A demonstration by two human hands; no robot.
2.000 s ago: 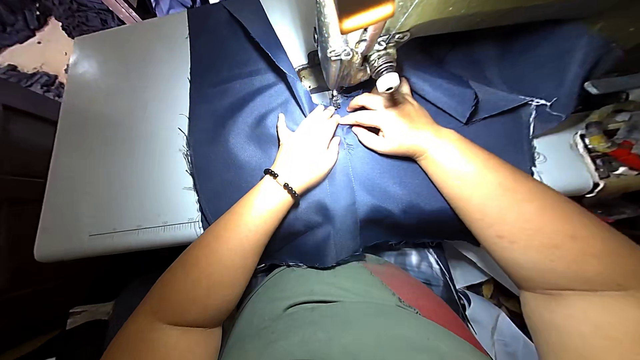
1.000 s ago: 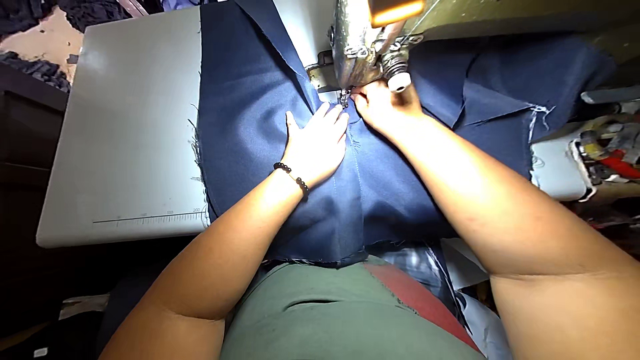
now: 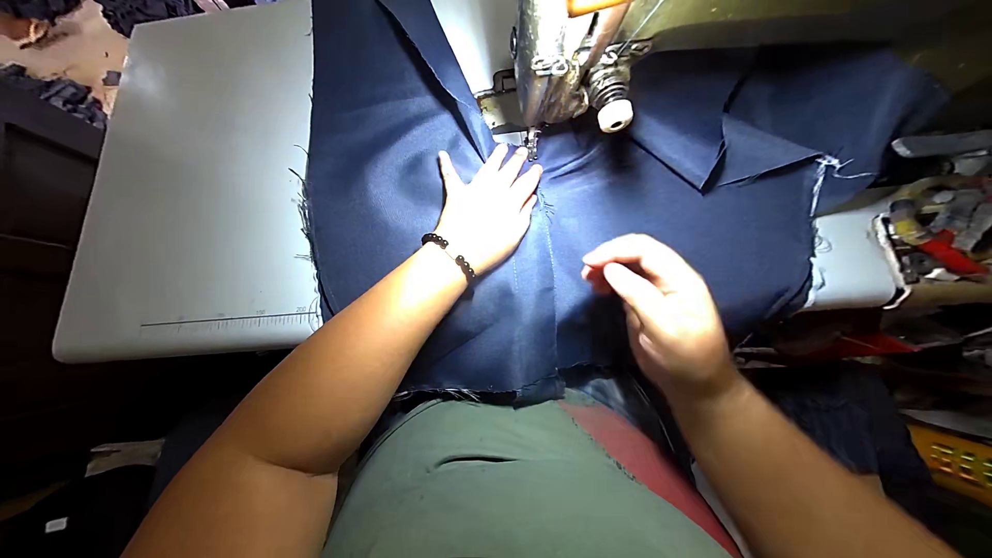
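Note:
Dark blue fabric point(image 3: 387, 186) lies across the bed of a sewing machine, with a stitched seam running down its middle. The machine's presser foot point(image 3: 532, 144) is over the cloth, below the metal head point(image 3: 546, 62). Flat on the fabric, just left of and below the foot, rests my left hand point(image 3: 490, 213), fingers spread, a black beaded bracelet point(image 3: 449, 256) at its wrist. My right hand point(image 3: 666, 310) is above the fabric's lower right part, fingers curled with thumb near the index finger; whether anything thin is between them cannot be told.
A pale machine table point(image 3: 194, 178) with a printed ruler scale extends to the left. Folded fabric layers point(image 3: 759, 155) with loose white threads lie on the right. Beyond them is a tray of small items point(image 3: 942, 225). Dark cloth scraps point(image 3: 62, 93) lie at the upper left.
My right hand has left the spot beside the presser foot and moved down and right, towards my body. My left hand stays on the fabric near the foot.

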